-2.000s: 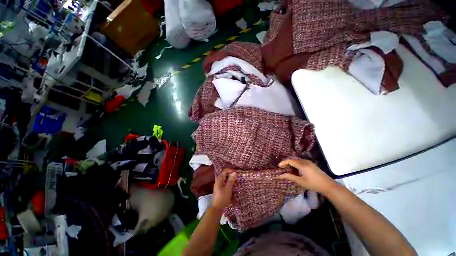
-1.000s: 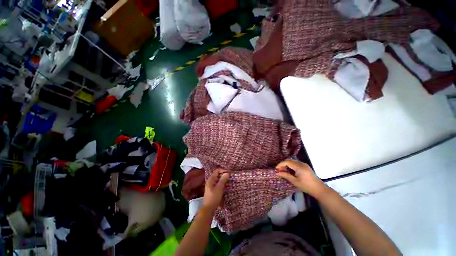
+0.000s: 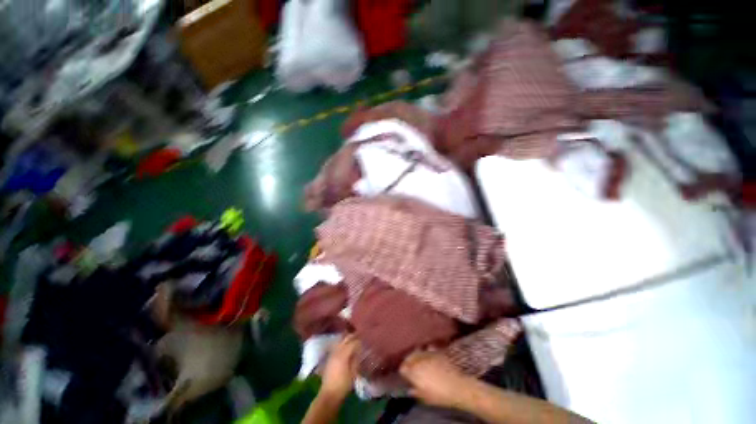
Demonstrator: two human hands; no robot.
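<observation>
A pink-maroon tweed garment piece (image 3: 398, 244) lies on the pile in front of me, left of the white table. Its near part shows smooth reddish-brown lining (image 3: 402, 323). My left hand (image 3: 340, 364) is at the near left edge of the lining, its fingers closed on the cloth. My right hand (image 3: 427, 373) grips the cloth at the near edge of the lining, to the right. The frame is blurred and the fingertips are partly hidden. White pieces (image 3: 398, 170) show in the pile behind the tweed.
The white table (image 3: 564, 240) is at the right, with more tweed pieces (image 3: 530, 79) heaped at its far end. A dark and red cloth heap (image 3: 249, 286) lies at the left. A white bundle (image 3: 319, 50) and a cardboard box (image 3: 222, 41) stand beyond the green floor (image 3: 278, 182).
Both hands have moved nearer to me and closer together. The near part of the tweed has been turned, and brown lining now shows there. The view has shifted slightly.
</observation>
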